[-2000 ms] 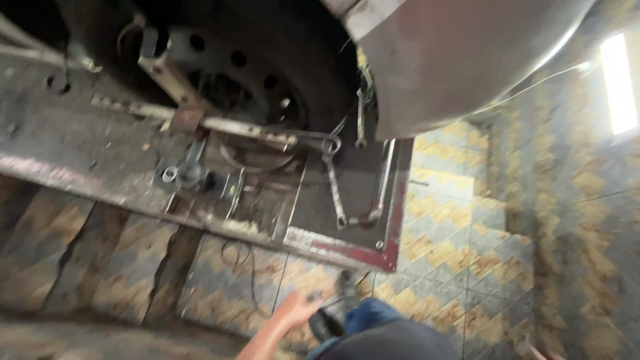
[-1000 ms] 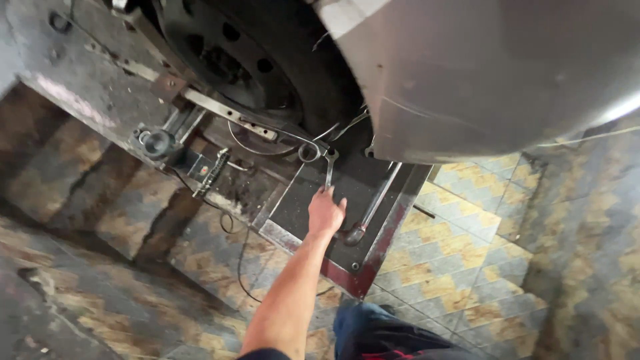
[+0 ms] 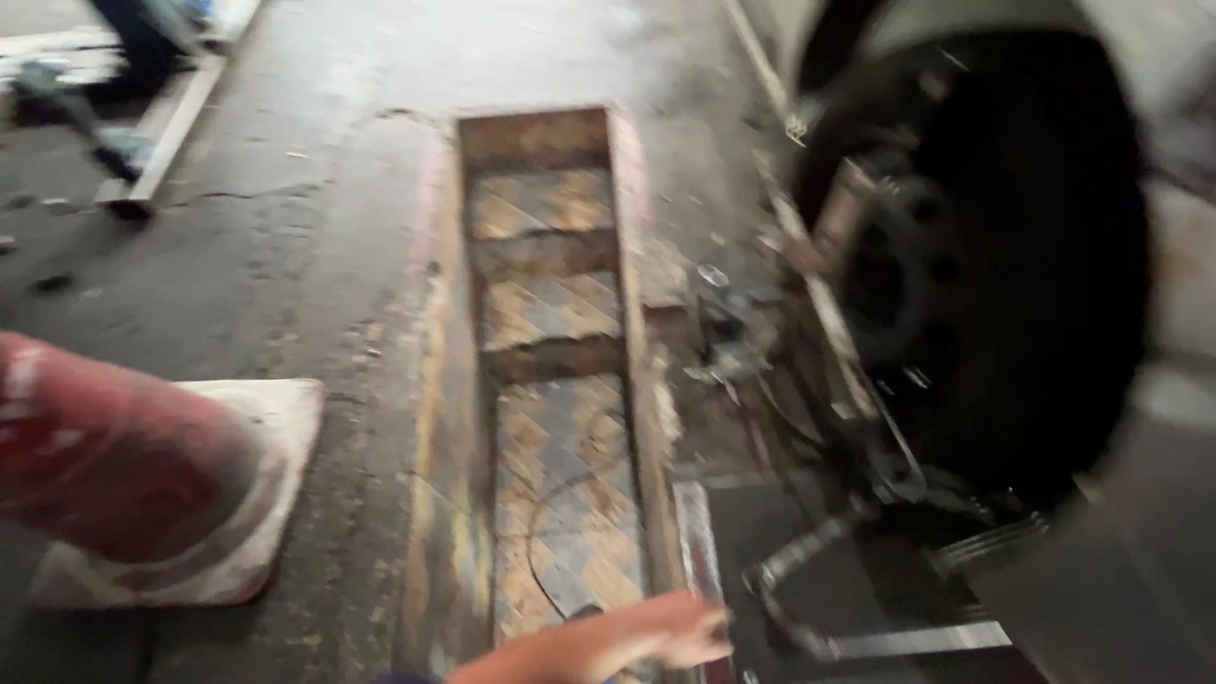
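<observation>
My left hand (image 3: 698, 632) reaches in from the bottom, its fingers blurred, above the red-edged rim (image 3: 698, 541) of a dark plate (image 3: 750, 518). Whether it holds anything cannot be made out. To its right a wrench (image 3: 807, 546) lies slantwise on the plate, and a longer metal bar-like tool (image 3: 912, 641) lies below it. A metal bar (image 3: 836, 323) with clamp-like parts stands along the car wheel (image 3: 1026, 237). A metal device (image 3: 727, 332) with a round part sits on the floor between wheel and pit. My right hand is out of view.
A narrow pit with tiled steps (image 3: 556, 304) runs up the middle, and a thin cable (image 3: 532, 541) curves inside it. A red and white traffic cone (image 3: 142, 456) lies on its side at the left. A metal frame (image 3: 176, 123) stands at upper left.
My left hand reached to a wrench on the plate one second ago; now it is over the plate's pit-side edge, apart from the wrench. The view has swung strongly toward the pit.
</observation>
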